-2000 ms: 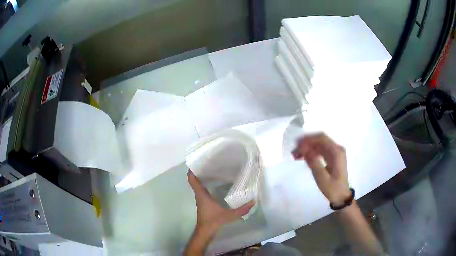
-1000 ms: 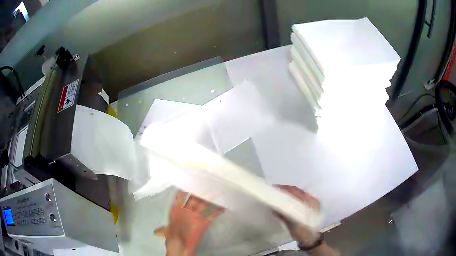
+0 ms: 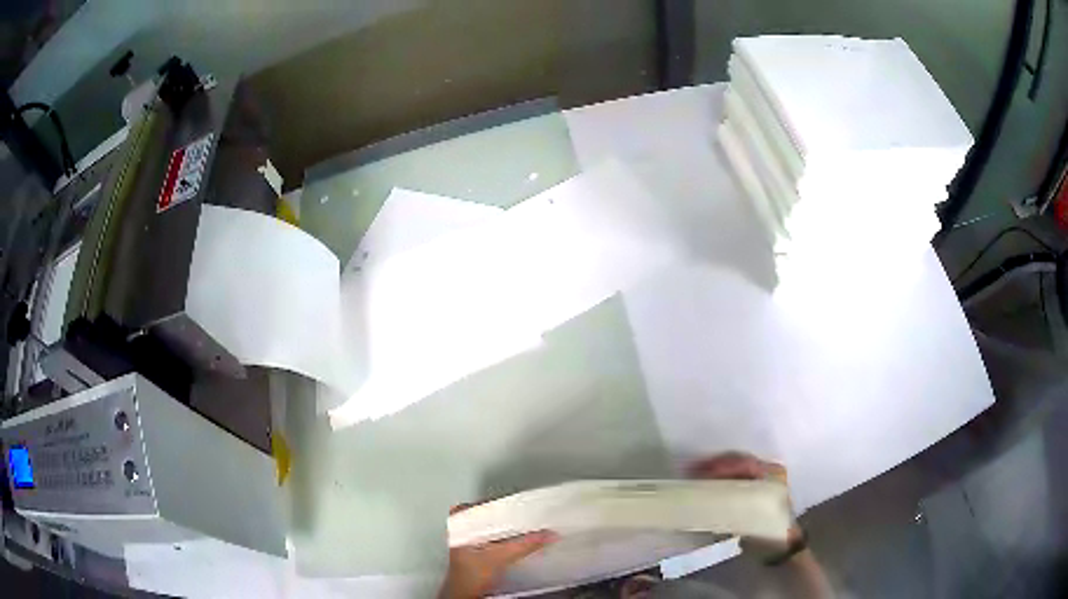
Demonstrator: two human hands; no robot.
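A thick bundle of cut sheets (image 3: pixel 621 510) is level and edge-on above the front edge of the table. My left hand (image 3: pixel 492 564) grips its left end, thumb in front. My right hand (image 3: pixel 750 472) grips its right end, with fingers at the far side; it is partly hidden by the bundle and slightly blurred. Loose cut sheets (image 3: pixel 457 281) lie spread on the green mat. A white web (image 3: pixel 264 293) curls down from the machine outlet at left. A tall sheet stack (image 3: pixel 861 129) stands at the far right of the table.
The sheet cutting machine (image 3: pixel 88 456) with its blue screen stands at left. Its dark cover (image 3: pixel 223 164) carries a red-and-white label. The pale green mat (image 3: pixel 562 386) lies on the white table (image 3: pixel 726 374). Black cables (image 3: pixel 1007 263) are beyond the table's right side.
The bundle was bent in my left hand, then swung slanted and blurred between both hands. Now it is straight, level and nearer me. My right hand has moved from the air onto the bundle.
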